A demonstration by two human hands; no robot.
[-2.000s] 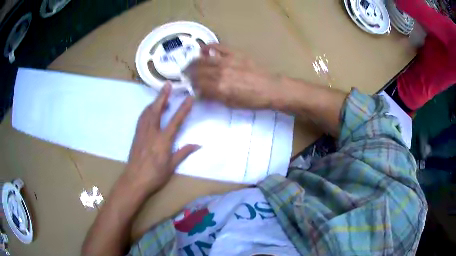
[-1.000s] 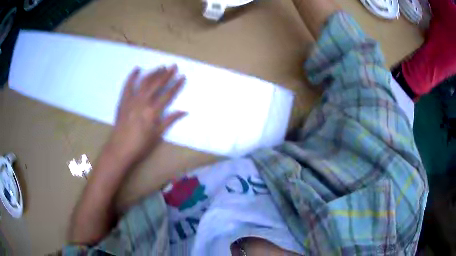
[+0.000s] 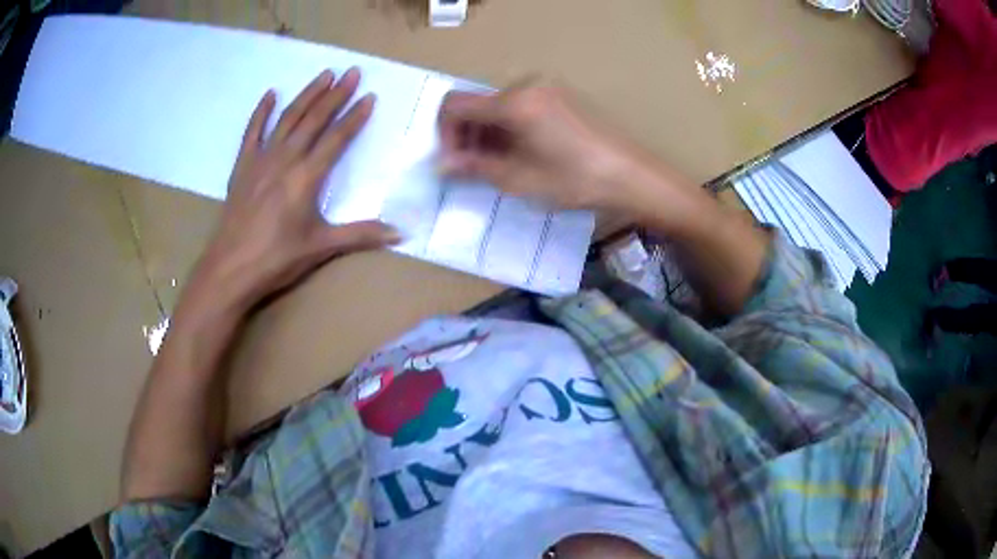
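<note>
A long white label sheet (image 3: 142,93) with thin dark cross lines toward its right end lies on the cardboard-covered table. My left hand (image 3: 290,180) rests on the sheet with fingers spread, palm down. My right hand (image 3: 525,142) is over the right part of the sheet, blurred, with bent fingers at its surface; I cannot tell whether a sticker is between them. The white tab of a round base (image 3: 447,12) shows at the top edge; the rest of that base is out of the picture.
Fanned spare label sheets (image 3: 814,207) stick out by the table edge at the right. Part of a white base (image 3: 11,360) is at the far left, with more bases (image 3: 891,11) at the top right. A person's red sleeve (image 3: 940,109) is at the right. The tan table (image 3: 612,44) has whitish patches.
My right hand has come back from beyond the top edge to the sheet. The view has shifted, so the sheet sits higher and the fanned sheets show more. My left hand stays on the sheet.
</note>
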